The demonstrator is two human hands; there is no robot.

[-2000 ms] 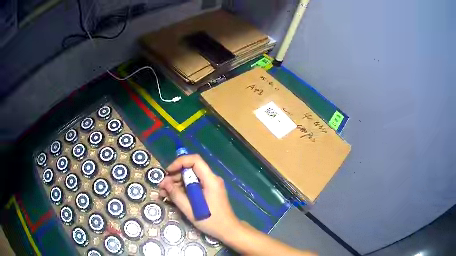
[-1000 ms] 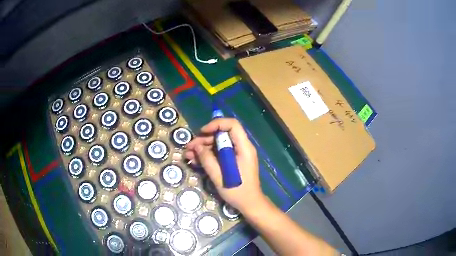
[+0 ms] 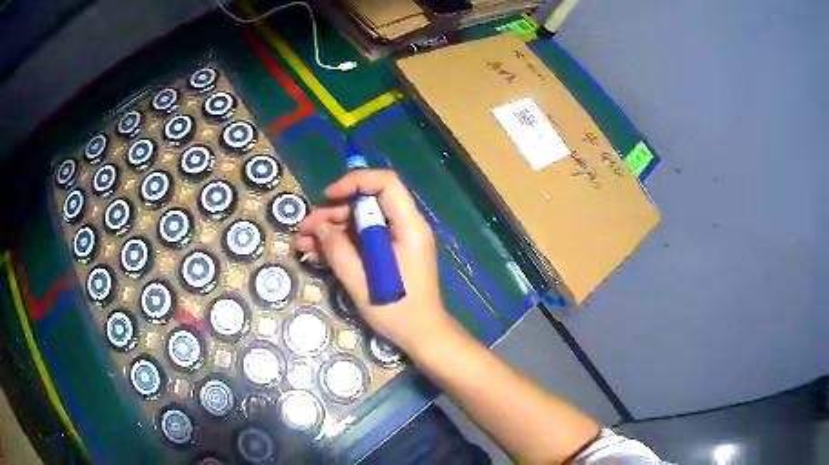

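Note:
My right hand (image 3: 373, 245) holds a blue marker pen (image 3: 376, 250) with a pale label, its tip end pointing up and away from me. The hand is over the right edge of a clear blister tray (image 3: 104, 313), fingertips beside a round part (image 3: 288, 210). The tray holds rows of round parts with black rims and pale concentric rings. Those nearest me look washed out by glare. Brown and a short red mark show between parts. Whether the fingers touch a part cannot be told. My left hand is not in view.
A stack topped with brown cardboard (image 3: 582, 227) bears a white label (image 3: 532, 134) and handwriting at right. More cardboard (image 3: 386, 16) lies at the top. A white cable (image 3: 318, 41) lies behind the tray. The green mat (image 3: 350, 82) has coloured tape lines. A grey partition (image 3: 718, 182) stands at right.
The view has shifted, showing the near end of the tray and my sleeve. The pen stays in my right hand, which remains at the tray's right edge.

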